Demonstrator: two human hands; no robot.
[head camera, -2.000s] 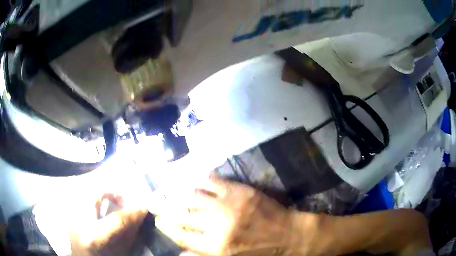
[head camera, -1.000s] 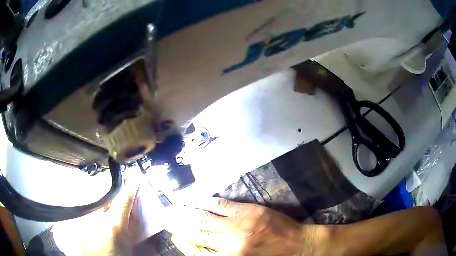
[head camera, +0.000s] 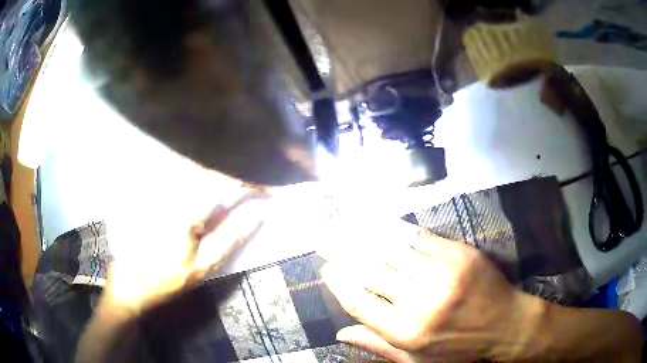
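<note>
A plaid fabric panel (head camera: 259, 312) in grey, black and white lies across the front of the machine bed, under both hands. My right hand (head camera: 433, 291) rests on it with its fingers spread, right of and below the needle area. My left hand (head camera: 170, 255) is at the left, its fingers pointing towards the needle area. Lamp glare washes out its fingertips, so I cannot tell whether they pinch anything. The sewing machine head (head camera: 383, 42) stands over the bed. The presser foot and stitching point are lost in the glare.
Black-handled shears (head camera: 616, 202) lie on the bed at the right. A small brown square (head camera: 555, 96) is beside their blades. A ribbed yellowish knob (head camera: 509, 53) is on the head. Clear plastic (head camera: 21, 57) shows at the upper left.
The view has swung left and closer to the machine head. More of the plaid panel shows between my hands. My left hand appears farther from the needle area.
</note>
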